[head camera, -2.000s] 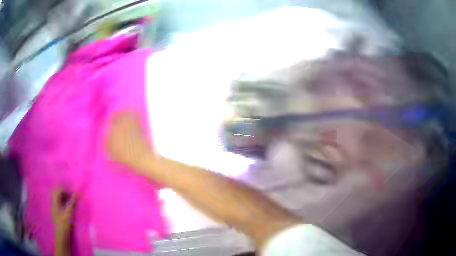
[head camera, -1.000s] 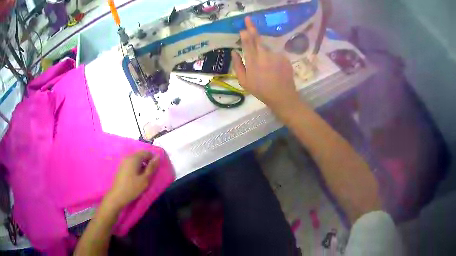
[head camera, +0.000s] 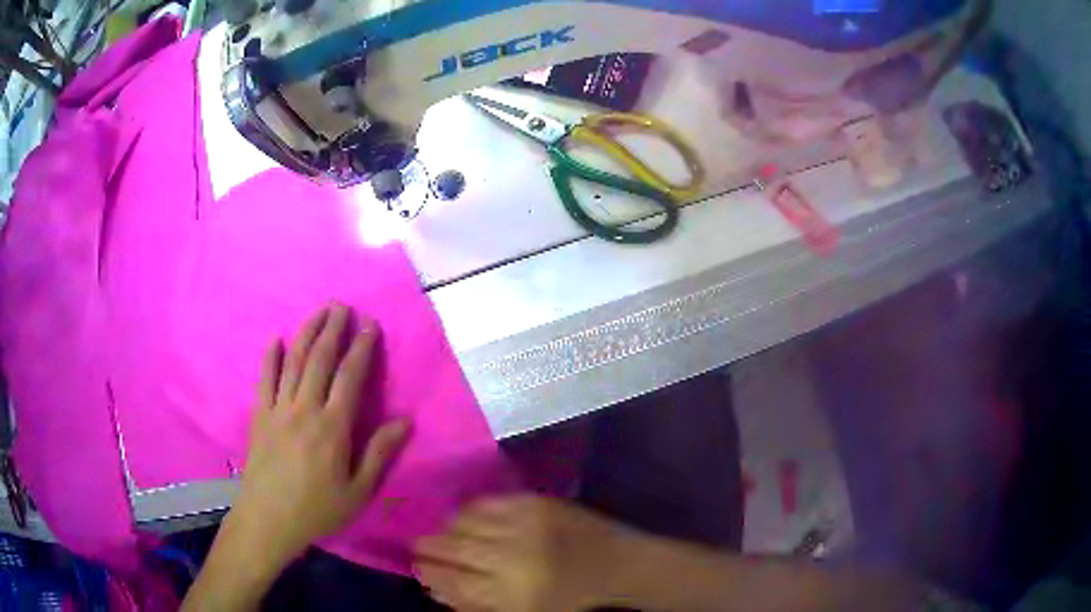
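Observation:
Bright pink cloth lies over the left of the machine table, its upper right part at the needle area, its lower edge past the table's front edge. My left hand lies flat on the cloth, fingers a little spread. My right hand, blurred, is at the cloth's lower right corner; its fingertips overlap the cloth edge, and whether they grip is unclear. The white and blue sewing machine head stands above, with a bright lamp glow by the needle.
Scissors with yellow and green handles lie right of the needle. A dark printed packet lies behind them. A printed ruler runs along the table's front. A small dark patterned item lies far right. Blue crate-like plastic is lower left.
The cloth now reaches the needle area. My right hand has left the machine's panel and come down to the cloth's lower corner. My left hand has flattened on the cloth. The view is closer.

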